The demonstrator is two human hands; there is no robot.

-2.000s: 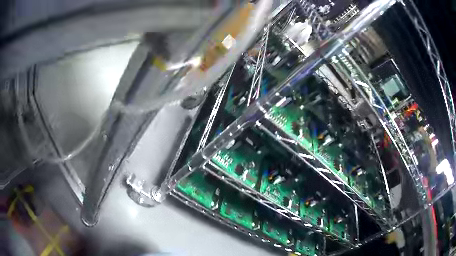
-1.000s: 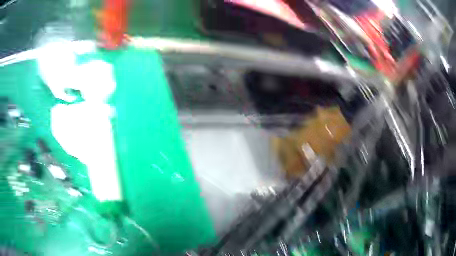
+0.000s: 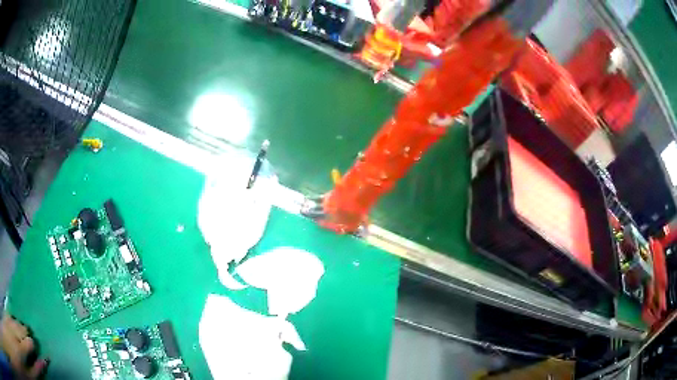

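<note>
A populated green circuit board [image 3: 104,271] lies tilted on the green mat [image 3: 349,319] at the left. A second circuit board [image 3: 137,356] lies below it, cut off by the bottom edge. Both carry black round components. White paper pieces [image 3: 245,345] lie to their right, overexposed. A dark stick [image 3: 258,165] stands up from a washed-out white shape above the paper. My left hand [image 3: 22,347] shows in part at the lower left edge, beside the boards; whether it holds anything cannot be told. My right hand is out of the picture.
A red-wrapped post [image 3: 416,126] rises at the mat's back edge. Behind is a green conveyor or bench [image 3: 297,89] with a black bin [image 3: 486,215] at the right. A black fan guard [image 3: 82,52] is at the upper left. Boards with parts [image 3: 319,18] show at the top.
The view has swung from the wire rack of boards to the green-matted table. The rack is out of the picture. The boards, the bin and part of my left hand now show.
</note>
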